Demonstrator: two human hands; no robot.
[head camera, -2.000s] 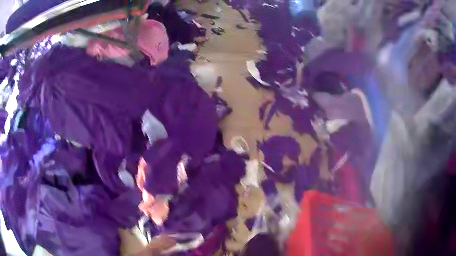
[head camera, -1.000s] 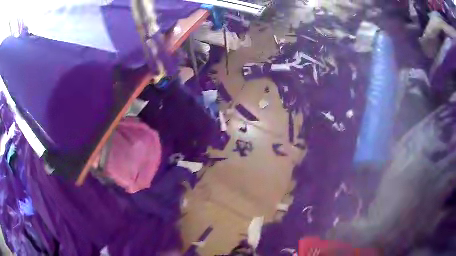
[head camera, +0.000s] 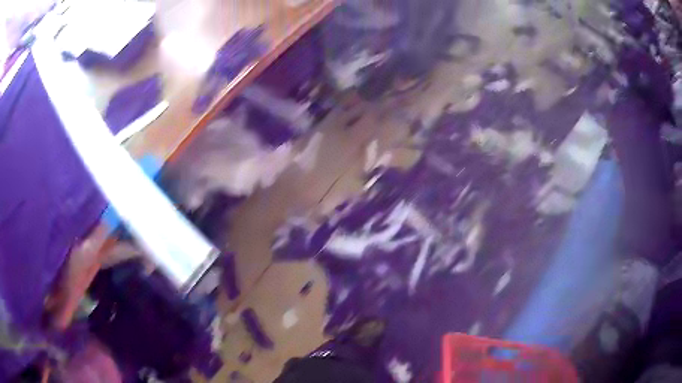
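Observation:
A red crate (head camera: 508, 363) shows its slotted rim at the bottom edge, right of centre, cut off by the picture's edge. No hand is visible at it or anywhere else. Purple fabric pieces and scraps (head camera: 449, 299) cover the floor in front of and beyond the crate, mixed with pale strips. A dark rounded shape, perhaps a shoe, is at the bottom centre. The picture is blurred.
At left is a table (head camera: 232, 86) with an orange edge, purple cloth and a long white bar (head camera: 127, 179) across it. A light blue roll (head camera: 572, 254) lies at right. Pink cloth (head camera: 93, 363) is at bottom left. Beige floor (head camera: 292, 299) shows between scraps.
The view has moved forward along the table. The white bar and more tabletop now show, and the pink cloth has shifted to the bottom left. The red crate still shows at the bottom right.

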